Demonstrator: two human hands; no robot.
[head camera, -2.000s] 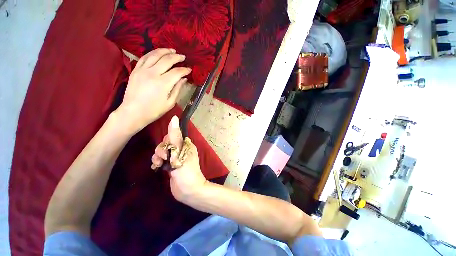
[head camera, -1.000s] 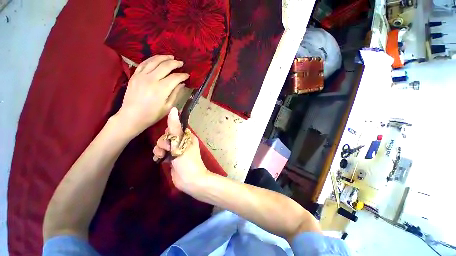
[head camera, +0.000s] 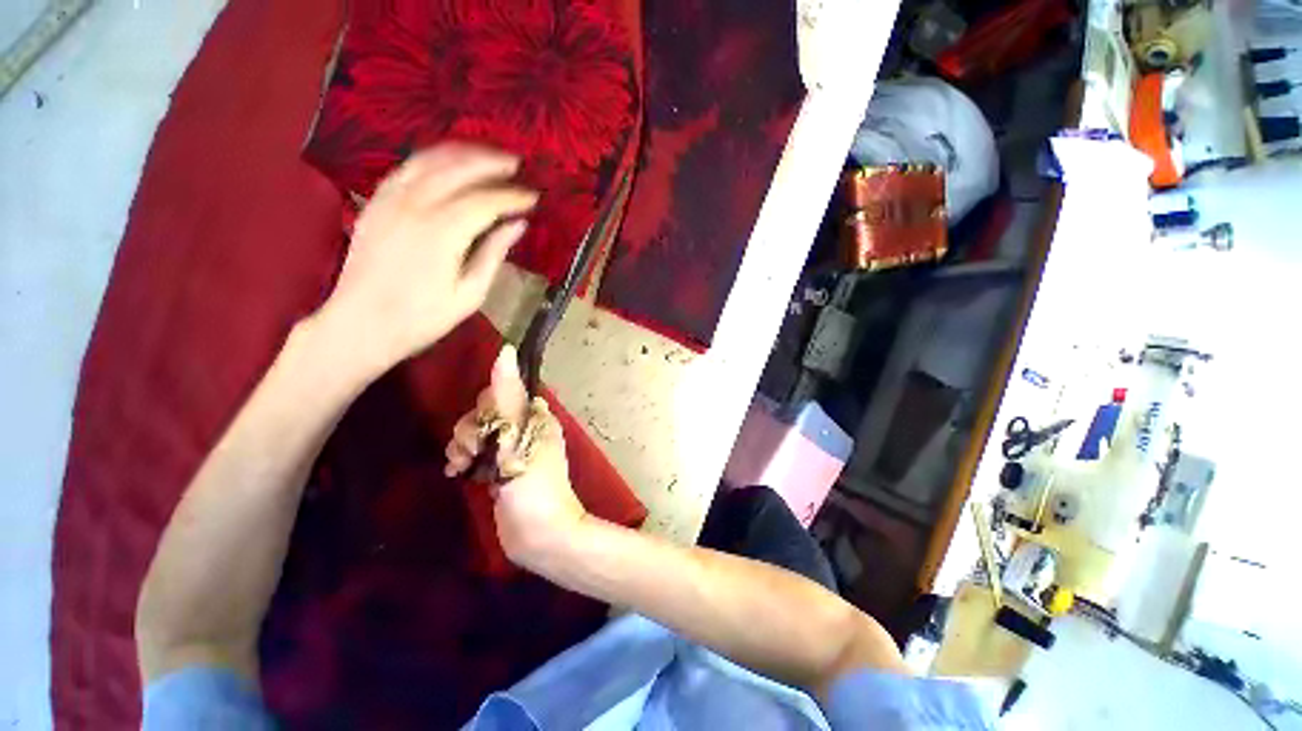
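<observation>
The flower-print panel (head camera: 500, 86) lies at the top centre. My left hand (head camera: 429, 236) is over its lower left edge, fingers slightly spread and blurred, holding nothing visible. My right hand (head camera: 517, 450) is shut on the wrapped handles of the tailor's shears (head camera: 540, 331). The shears' dark blades point up along the right edge of the flower-print panel. A dark red patterned panel (head camera: 707, 172) lies right of the blades. Plain red fabric (head camera: 172, 329) spreads down the left. A cut red piece (head camera: 597, 464) lies right of my right hand.
Dark patterned cloth (head camera: 386, 628) lies near my body. The cutting table's edge (head camera: 821, 157) runs down the centre right. Beyond it are a red-brown box (head camera: 897, 217), a pink box (head camera: 800, 460) and a white side table (head camera: 1214, 371) with small scissors (head camera: 1031, 440).
My left hand has lifted slightly from the flower-print panel, its fingers now more curled. My right hand stays on the shears. The view has shifted a little.
</observation>
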